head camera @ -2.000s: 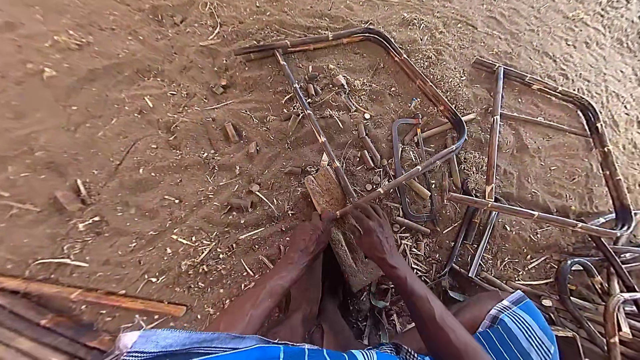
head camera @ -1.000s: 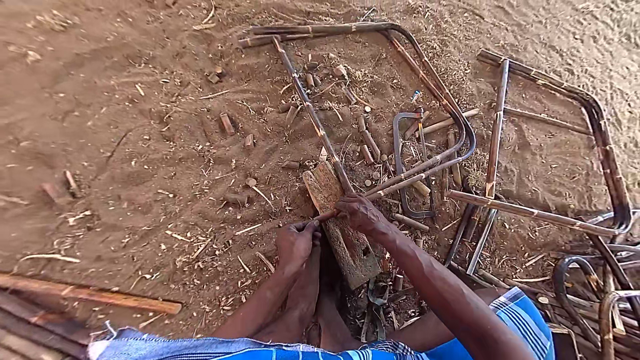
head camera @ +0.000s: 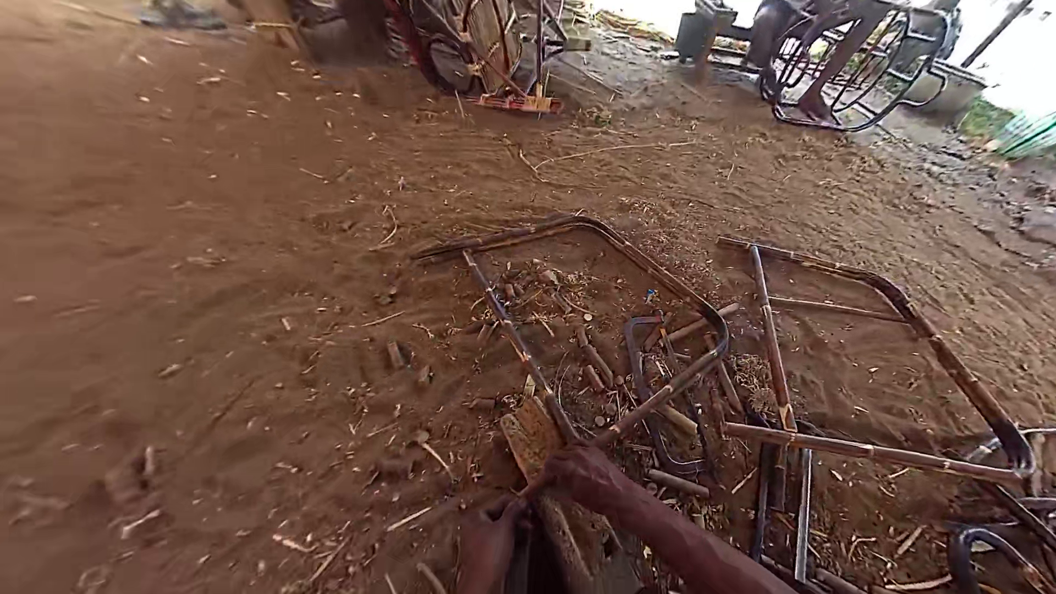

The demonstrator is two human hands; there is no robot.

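A bent cane frame [head camera: 668, 280], brown with pale nodes, lies on the ground, its near corner under my right hand. My right hand [head camera: 582, 474] is closed around the frame's near rail, where a crossbar [head camera: 516, 338] meets it. Just left of it, my left hand [head camera: 499, 524] is at the tip of the same rail; its fingers are partly hidden, and whether it grips the tip is unclear. Beneath the joint rests a worn wooden block [head camera: 532, 433]. A metal hacksaw frame [head camera: 635, 355] lies on the ground inside the cane frame's right side.
A second bent cane frame [head camera: 866, 450] lies at the right, above more curved pieces [head camera: 982, 536]. Short cane offcuts [head camera: 594, 355] and shavings litter the sandy ground. Farther off, a person's leg [head camera: 833, 66] shows among curved frames [head camera: 899, 82], with another woven piece [head camera: 495, 49] at top centre.
The view has tilted up strongly. From two seconds ago to one second ago, my left hand moved left and down along the rail, away from my right hand.
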